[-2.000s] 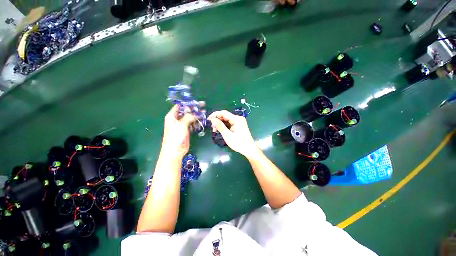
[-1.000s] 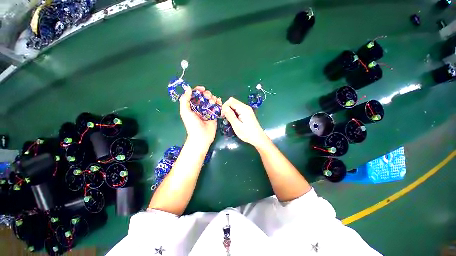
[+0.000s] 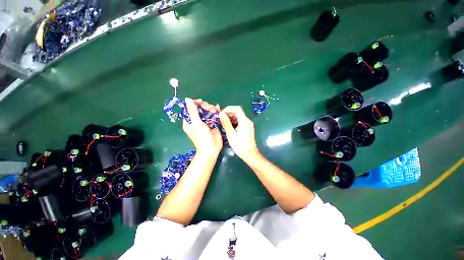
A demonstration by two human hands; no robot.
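My left hand (image 3: 202, 129) is bare and holds several blue circuit boards (image 3: 175, 108) bunched in its palm; one sticks out on the left with a thin lead and a white round piece. My right hand (image 3: 239, 130) is closed at the fingertips against the bunch, pinching something too small to tell. A dark housing seems to lie behind the hands, mostly hidden. One loose blue board (image 3: 259, 105) with a white-tipped lead lies on the green bench right of the hands. A pile of boards (image 3: 176, 170) lies beside my left forearm.
Many black housings with red wires (image 3: 99, 185) crowd the left. Several more (image 3: 342, 148) stand or lie on the right. One housing (image 3: 324, 26) lies farther back. A blue stool (image 3: 392, 170) is at the right edge. A board heap (image 3: 66, 30) lies beyond the metal-edged strip.
My left hand has turned from a blurred, raised pose to palm-up with the boards, and my right hand stays close to it. The view has shifted, and the far housing appears farther right.
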